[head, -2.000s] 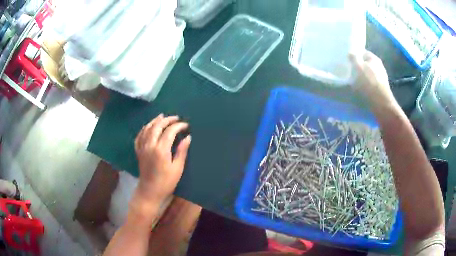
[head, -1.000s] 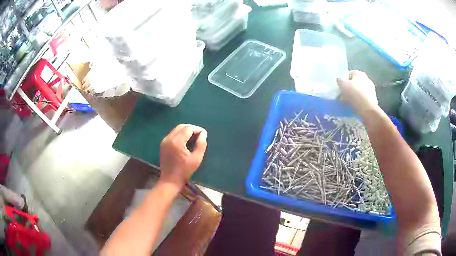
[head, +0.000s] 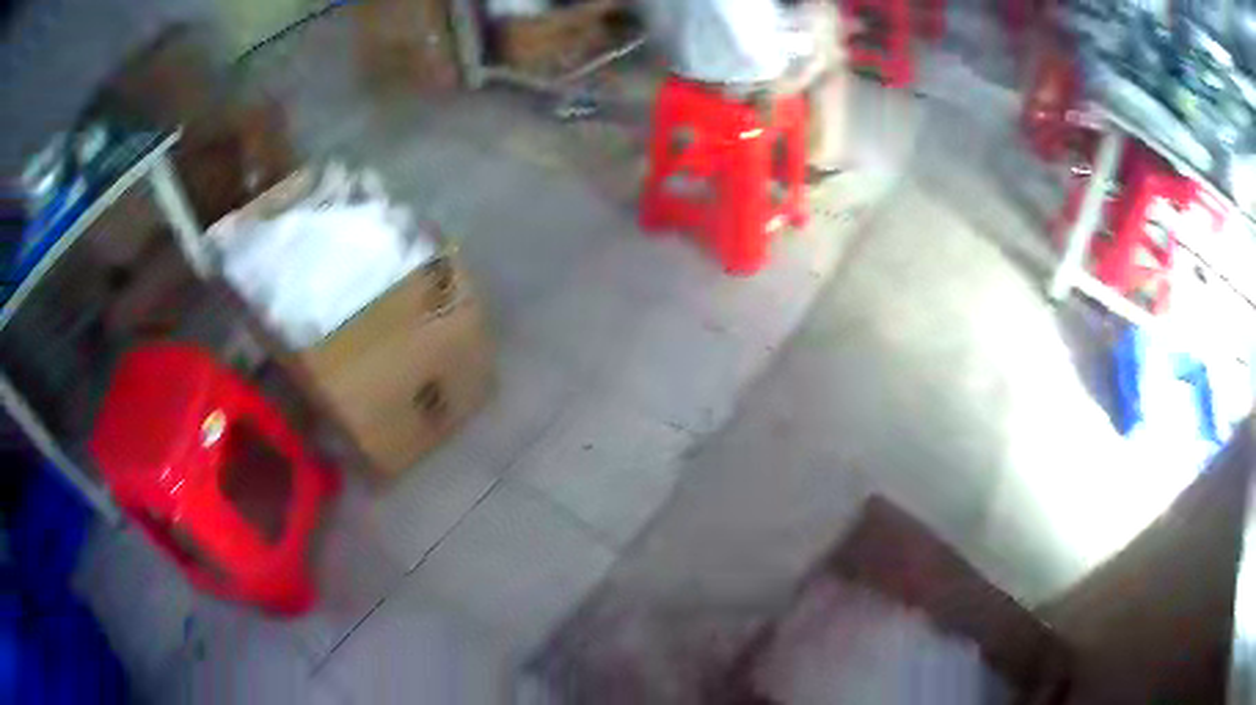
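Neither my left hand nor my right hand is in the picture. The view is blurred and shows the floor away from the bench top. Nearest in front of me, at the bottom right, is a brown open carton (head: 950, 579) with something whitish in it. The blue parts tray, the pins and the clear boxes are out of view.
A carton (head: 413, 372) with white bags stands on the tiled floor at left, beside a red stool (head: 214, 475). Another red stool (head: 730, 165) stands at the back, with a white bag (head: 723, 35) above it. Metal-framed tables stand at both sides.
The view has swung left from the bench to the floor. Both hands, the tray and the boxes have left the picture.
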